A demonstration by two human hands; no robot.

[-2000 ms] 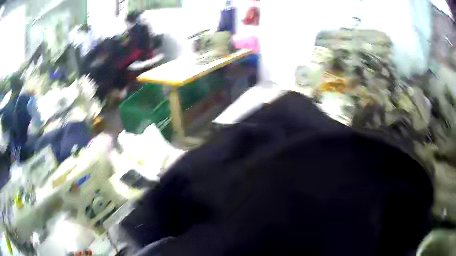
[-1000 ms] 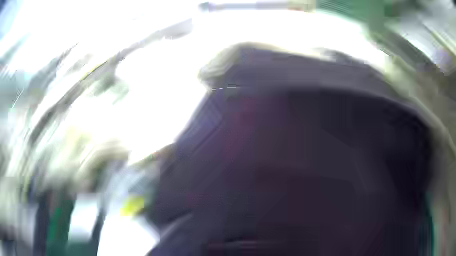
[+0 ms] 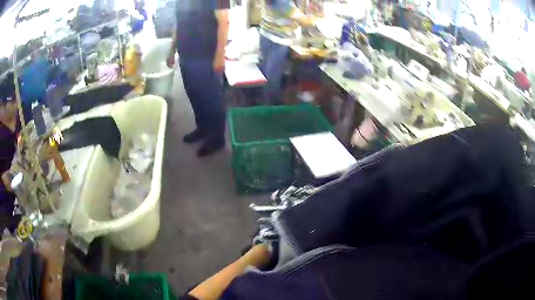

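Note:
A large dark navy garment (image 3: 410,205) fills the lower right, close to the camera. Its pale grey edge with a light seam line faces left. My left hand (image 3: 262,254) reaches in from the bottom at that edge, closed around a tangled bunch of black, grey and white strips (image 3: 271,228). The fingertips are hidden by the strips and cloth. The bunch also shows above the hand, along the garment's edge. My right hand is not in view.
A green mesh crate (image 3: 264,155) stands ahead, with a white board (image 3: 324,153) beside it. A long cream tub (image 3: 153,193) holds pale scraps at left. A person (image 3: 202,70) stands beyond in the aisle. Machine tables (image 3: 375,99) run along the right. Another green crate (image 3: 158,284) is at the bottom left.
The view has swung away from the wood-edged table to an aisle with the tub and crates. The dark garment remains close in front. My left hand and the strips have come into view.

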